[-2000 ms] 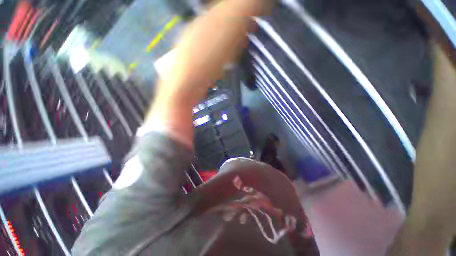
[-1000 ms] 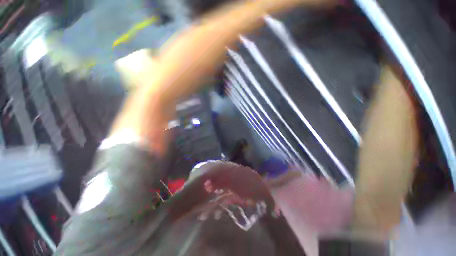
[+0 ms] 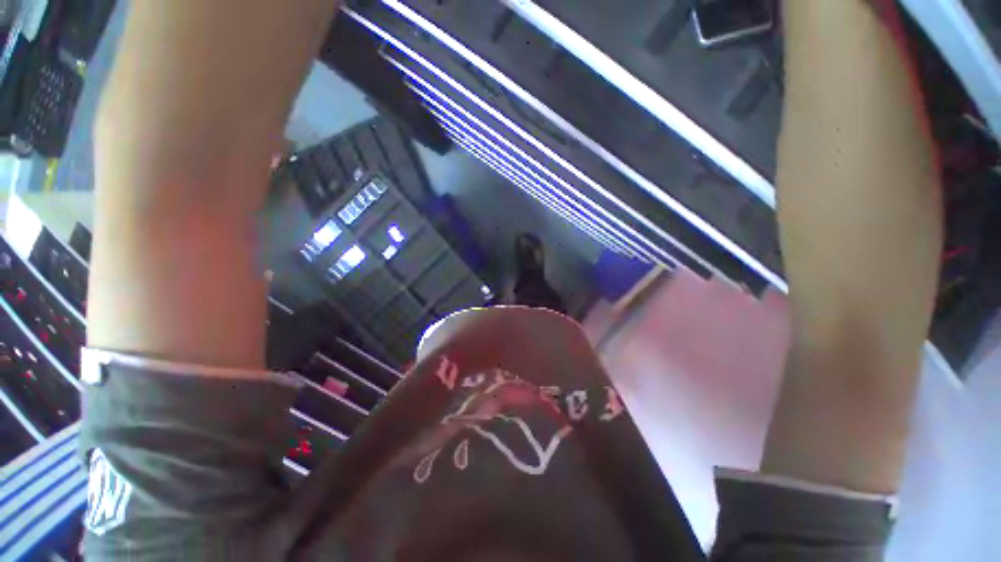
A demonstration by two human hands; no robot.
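Both my forearms reach up past the top edge of the picture, so my left hand and my right hand are out of view. A dark electronic unit with a bright pale edge (image 3: 733, 19) lies on a dark rack shelf (image 3: 648, 66) at the upper right, just left of my right forearm. Small dark connectors and a thin black cord show on the shelves there. Below, between my arms, a dark compartment tray (image 3: 423, 288) holds several shiny units (image 3: 349, 259) in some pockets; other pockets show no units.
White-edged rack shelves (image 3: 527, 165) run diagonally at the centre and right. More shelves with red lights (image 3: 24, 329) stand at the left. A dark shoe (image 3: 529, 259) is on the grey floor. Blue items (image 3: 617, 274) and a pinkish surface (image 3: 703, 362) lie right of my shirt.
My left forearm has swung from slanting across the centre to upright at the left. My right forearm is still at the right. The view has steadied, and the unit on the upper shelf now shows.
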